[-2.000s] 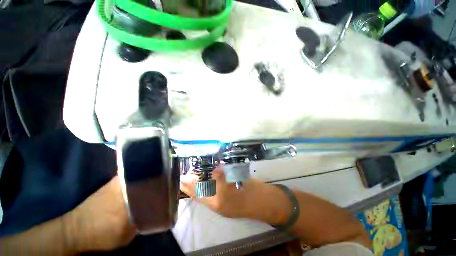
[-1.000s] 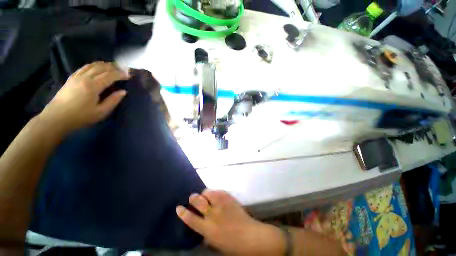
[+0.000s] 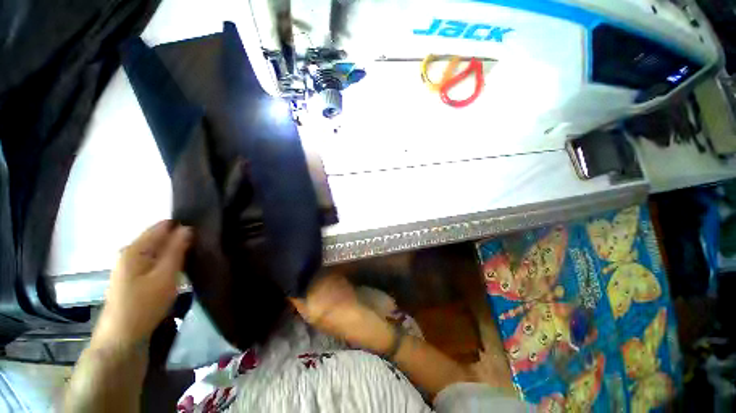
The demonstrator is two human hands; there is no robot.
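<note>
A dark navy-black cloth piece point(image 3: 278, 173) with a dark brown inner part lies over the white table's front edge and hangs towards my lap, its sides folded up. My left hand point(image 3: 145, 270) pinches its left edge between thumb and fingers. My right hand point(image 3: 331, 302) is at its lower right edge, blurred, with the fingertips partly hidden by the cloth. The needle area point(image 3: 303, 85) of the sewing machine is just right of the cloth's upper part, under a bright lamp.
Scissors point(image 3: 456, 81) with red and yellow handles lie beneath the white "JACK" machine arm point(image 3: 533, 73). A small dark block point(image 3: 601, 155) sits near the table's front edge. A blue butterfly-patterned board point(image 3: 581, 314) is below right. Dark shiny panels point(image 3: 48, 105) lie at left.
The view has shifted, showing more table and lap. The navy cloth, earlier held spread out flat, is now folded up at its sides. My left hand has moved down from its top corner to its left edge.
</note>
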